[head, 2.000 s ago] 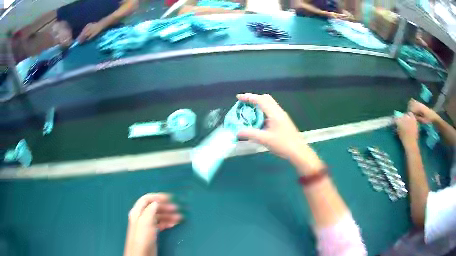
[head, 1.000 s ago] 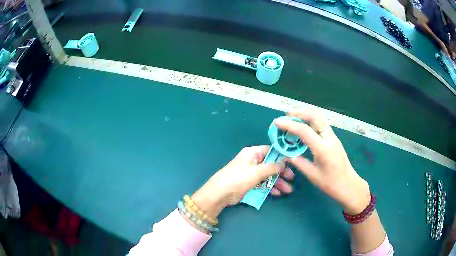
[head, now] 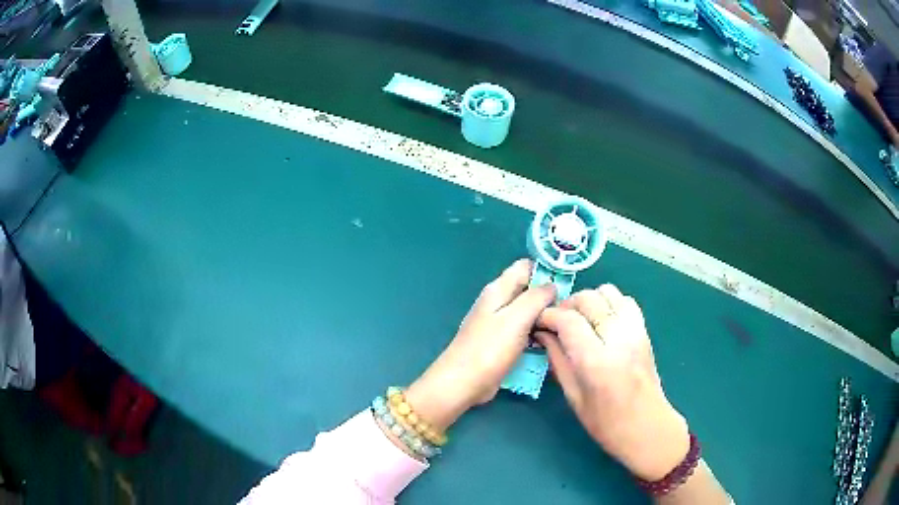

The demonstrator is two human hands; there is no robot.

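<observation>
A turquoise handheld fan body (head: 567, 234) is held over the green bench, its round spoked head up and its open handle pointing down toward me. My left hand (head: 493, 335) grips the handle from the left, thumb on it just below the ring. My right hand (head: 606, 370) is at the handle's right side, its fingertips pinched together over the middle of the trough. The fingers hide most of the handle's inside, so I cannot tell whether the right fingertips hold a small part. The handle's lower end shows below the fingers.
Another fan body (head: 486, 116) lies on the dark belt beyond the pale edge strip (head: 414, 151). A turquoise strip (head: 258, 17) and a fan head (head: 172, 54) are further left. A black box (head: 87, 99) stands far left. Small metallic parts in rows (head: 851, 444) lie at right.
My right hand has moved from the fan's ring down to the handle. The ring is now uncovered and a little higher in view. The fan body on the belt appears shifted left.
</observation>
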